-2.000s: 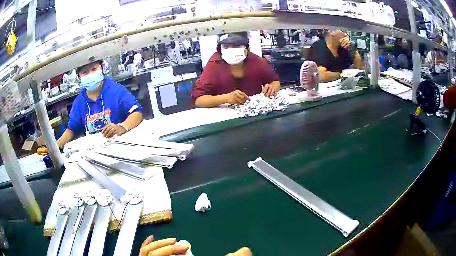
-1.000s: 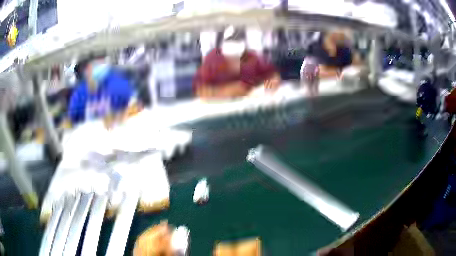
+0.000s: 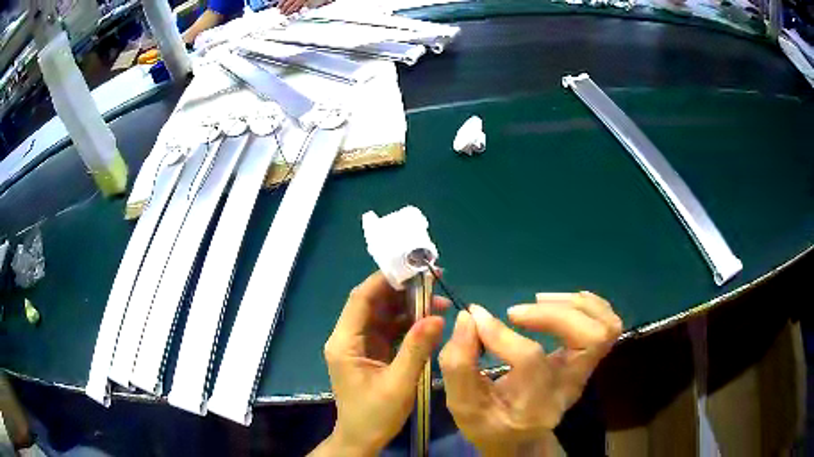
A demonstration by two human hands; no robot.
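My left hand (image 3: pixel 379 361) grips a slim lamp arm (image 3: pixel 423 384) near its upper end. The arm stands upright, its narrow yellow-gold side towards me, and its lower end runs out of the picture. A white lobed joint cover (image 3: pixel 397 241) sits on the arm's top, its round dark hole facing me. My right hand (image 3: pixel 509 366) pinches a thin dark lead wire (image 3: pixel 449 289) between thumb and fingertip. The wire runs from the hole to the fingers. My right hand's other fingers are spread and curled.
Several white arms (image 3: pixel 284 268) lie fanned at left, round-capped ends on a padded board (image 3: pixel 379 155). More arms (image 3: pixel 357 34) lie behind. A loose joint cover (image 3: pixel 470 136) and a single arm (image 3: pixel 656 174) lie on the green surface. A clear bag (image 3: pixel 29 259) is far left. Brown cardboard (image 3: pixel 750 384) is below right.
The view has tilted down. Both hands, earlier low at the picture's edge, now show fully, with the held arm and its joint cover in view and the right hand pinching the wire.
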